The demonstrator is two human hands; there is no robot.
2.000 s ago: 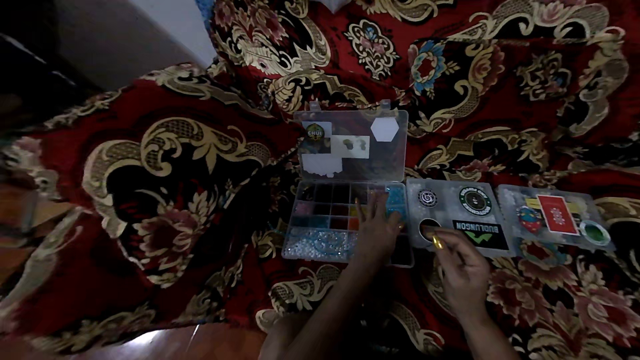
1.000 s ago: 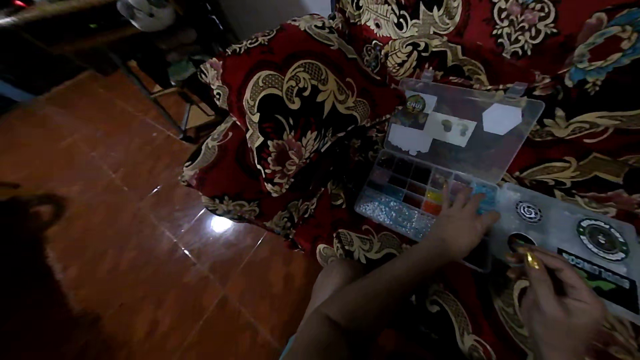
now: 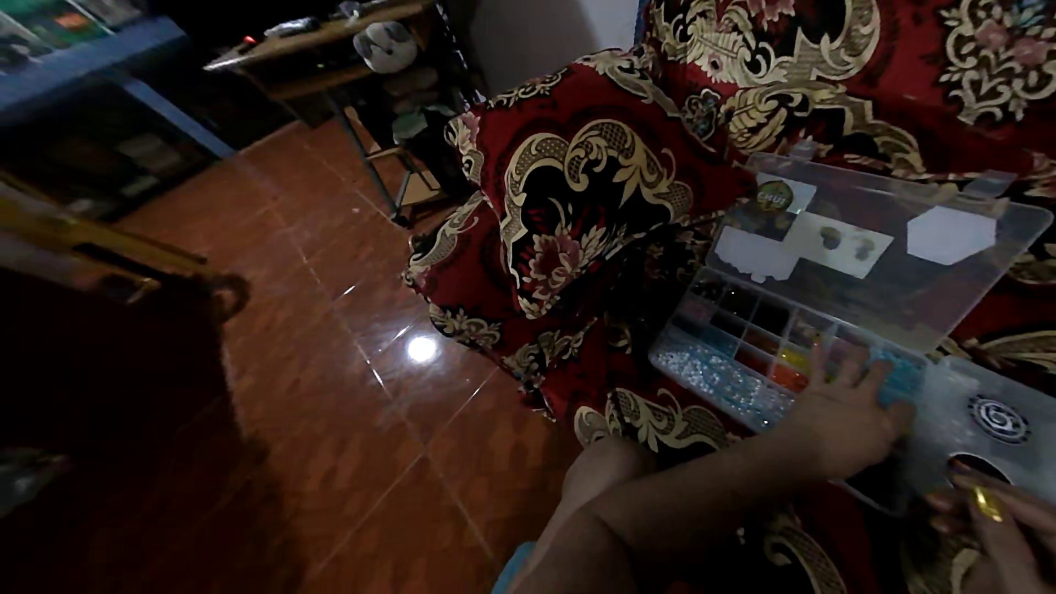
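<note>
My left hand (image 3: 854, 417) rests with spread fingers over the right-hand compartments of a clear plastic bead organizer box (image 3: 726, 396). Its fingertips are among the beads; whether they pinch any is not clear. Pale blue and clear beads (image 3: 718, 375) fill the long front compartment, with orange beads (image 3: 789, 377) and turquoise beads (image 3: 903, 375) in smaller ones. The box's transparent lid (image 3: 866, 289) stands raised, with paper stickers on it. At the lower right edge, my right hand (image 3: 990, 528) has curled fingers and a shiny gold thumbnail; what it holds, if anything, cannot be made out.
A second clear plastic case (image 3: 957, 412) with round stickers lies right of the bead box. Both are on a sofa with a red, black and gold patterned cover (image 3: 577, 206). Left are a tiled floor (image 3: 330, 396), a wooden desk (image 3: 322, 70) and a dark chair-like shape.
The view has swung far to the left, showing the floor and desk. My left hand stays over the bead box, and my right hand stays near the second case.
</note>
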